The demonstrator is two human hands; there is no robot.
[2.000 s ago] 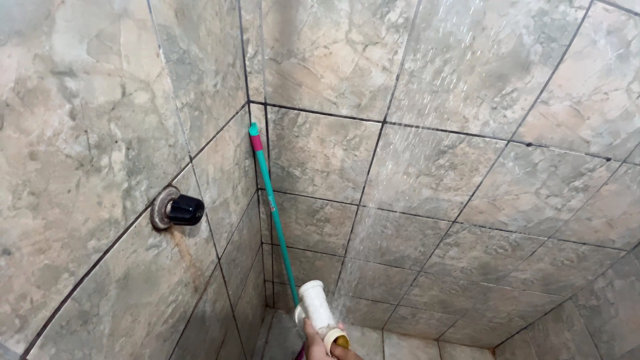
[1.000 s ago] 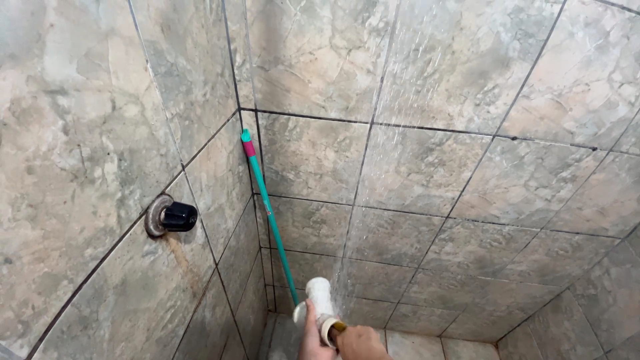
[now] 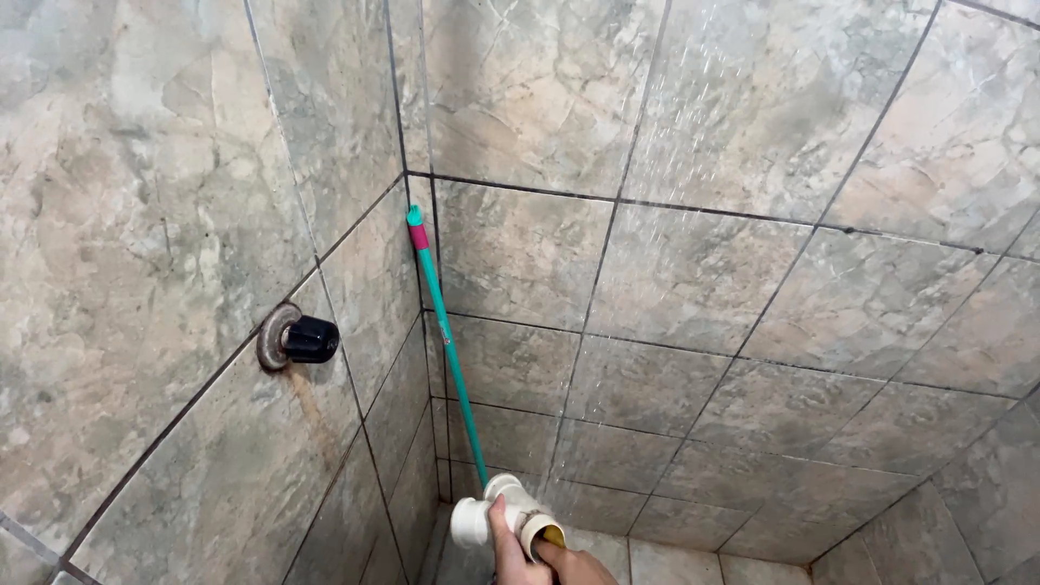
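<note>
A white plastic pipe tee fitting (image 3: pixel 513 513) with several openings is held at the bottom of the view. Gripping it from the left and below, my left hand (image 3: pixel 513 556) has its thumb along the fitting's body. My right hand (image 3: pixel 578 565) is at the near opening, its fingers partly inside against something yellow, perhaps a sponge or cloth (image 3: pixel 554 535). The lower parts of both hands are cut off by the frame's edge. Falling water (image 3: pixel 682 122) passes in fine streams behind the fitting.
A black shower valve knob (image 3: pixel 311 340) juts from the left tiled wall, with a rust stain below it. A green pole (image 3: pixel 455 374) with a pink band leans in the corner. Tiled walls (image 3: pixel 699 276) enclose the shower.
The fitting has turned, so its side branch now points left and its near opening shows more. My right hand has shifted down to that opening.
</note>
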